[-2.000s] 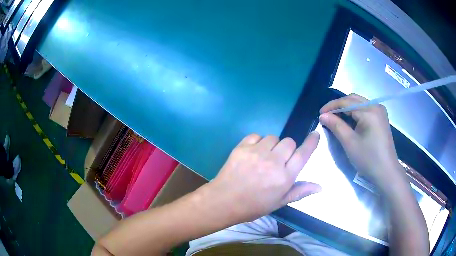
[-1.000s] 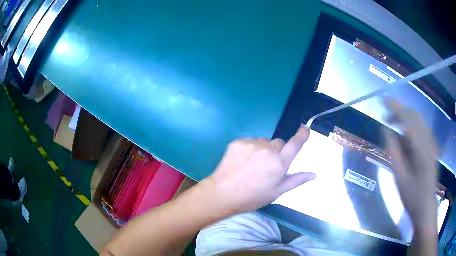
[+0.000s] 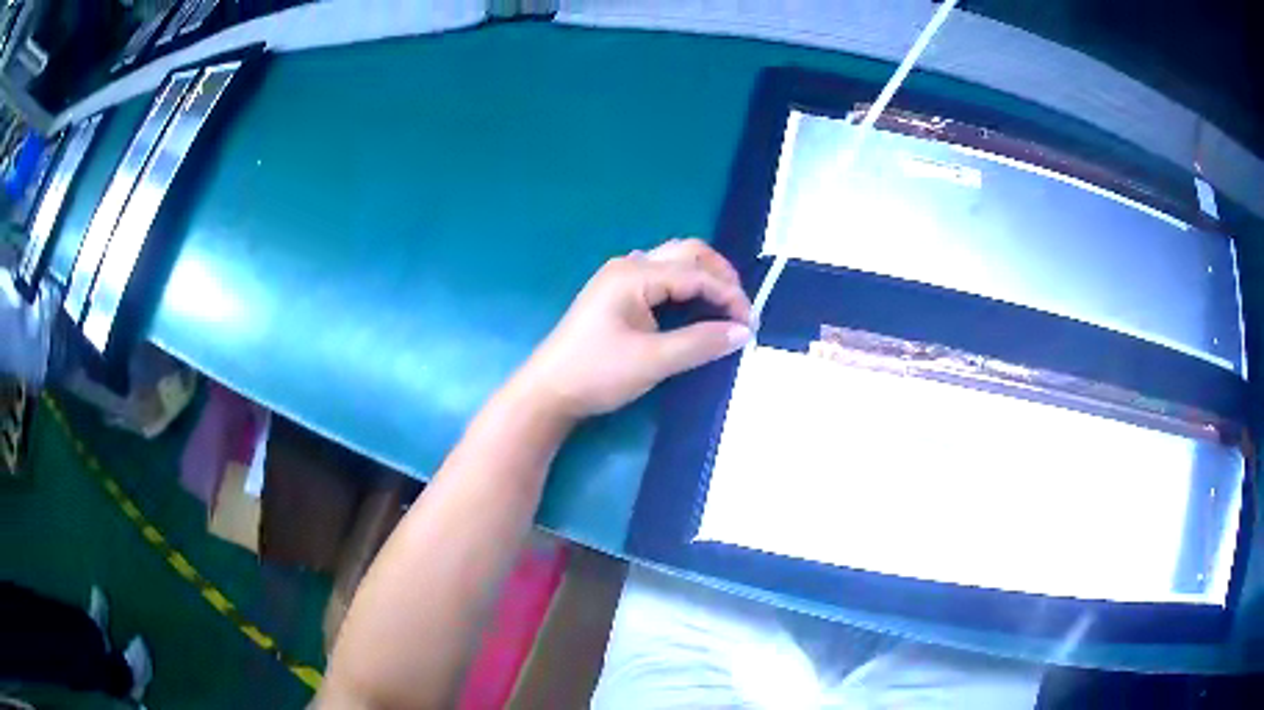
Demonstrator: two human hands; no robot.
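My left hand pinches the lower end of a narrow white tape strip between thumb and forefinger, at the top left corner of the near LCD panel. The strip runs taut up and to the right, over the left end of the far LCD panel, and out of the top edge. My right hand is not in view. Both bright panels lie in a black foam tray, each with a copper-brown band along its far long side.
A green mat covers the bench. More panels in black trays lie at the far left. A ribbed rail runs behind. Below the bench edge are pink packing material, cardboard and yellow-black floor tape.
The view has shifted, showing more of the rail and both panels whole. My right hand has left the picture. My left hand now pinches the strip, which slopes more steeply upward.
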